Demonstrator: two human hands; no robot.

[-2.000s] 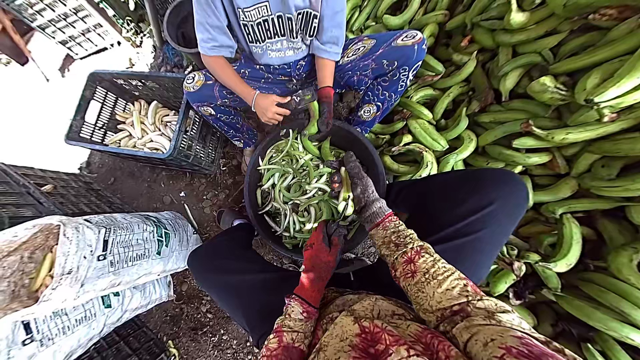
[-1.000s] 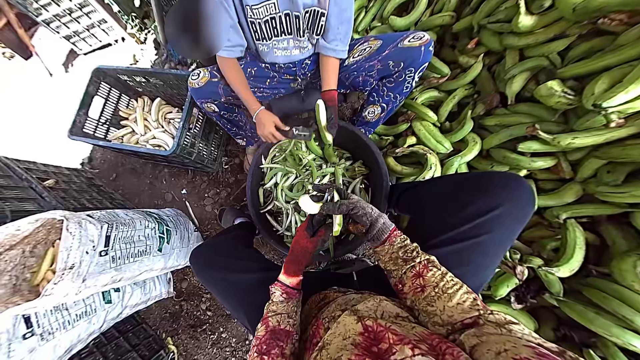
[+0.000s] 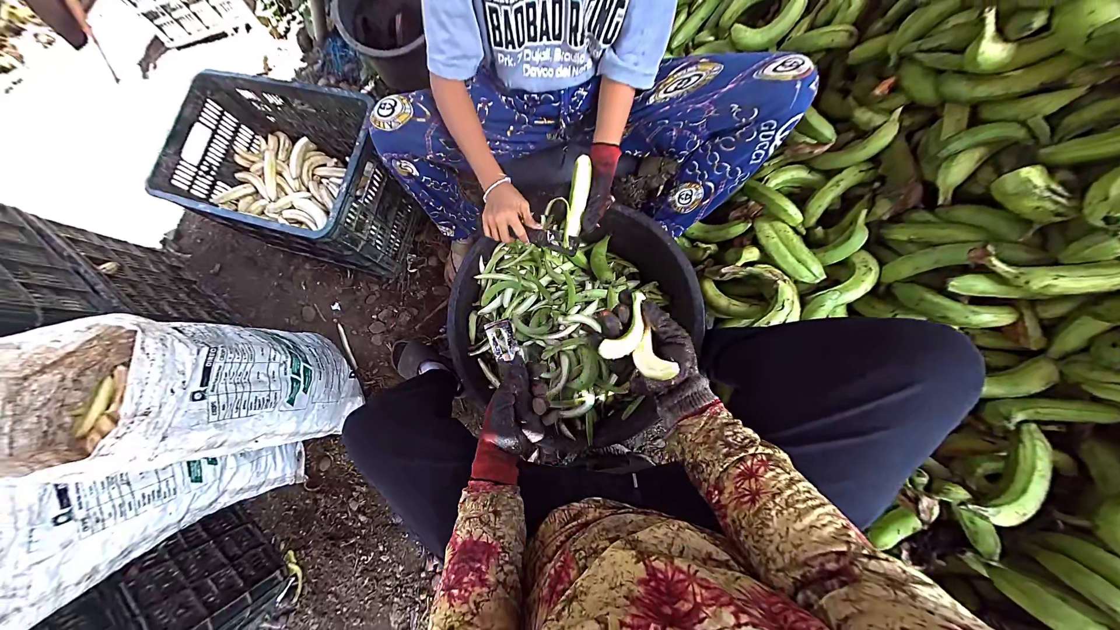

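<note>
Below me a round black tub (image 3: 674, 262) holds a heap of green and whitish peel strips (image 3: 560, 302). My left hand (image 3: 514, 407), in a dark and red glove, grips a peeler with a metal head (image 3: 502, 339) over the tub's left side. Over its right side, my right hand (image 3: 669, 363) in a dark glove holds a pale peeled banana (image 3: 649, 354), with another pale curved piece (image 3: 623, 339) against it. Whether the two are joined, I cannot tell. Across the tub, a person's gloved hand (image 3: 600, 184) holds a partly peeled banana (image 3: 577, 197) upright, their bare hand (image 3: 508, 213) beside it with a dark tool.
Green bananas (image 3: 954, 306) are piled along the right. At the upper left, a black crate (image 3: 254, 219) holds peeled bananas (image 3: 284, 184). White sacks with print (image 3: 245, 376) and more dark crates (image 3: 192, 569) stand at the left. A dark bucket (image 3: 385, 35) is behind the person's leg.
My hands were close together over the tub a second ago and are now apart, the left with the peeler on the left side. The other person's banana stands more upright and shows more pale flesh.
</note>
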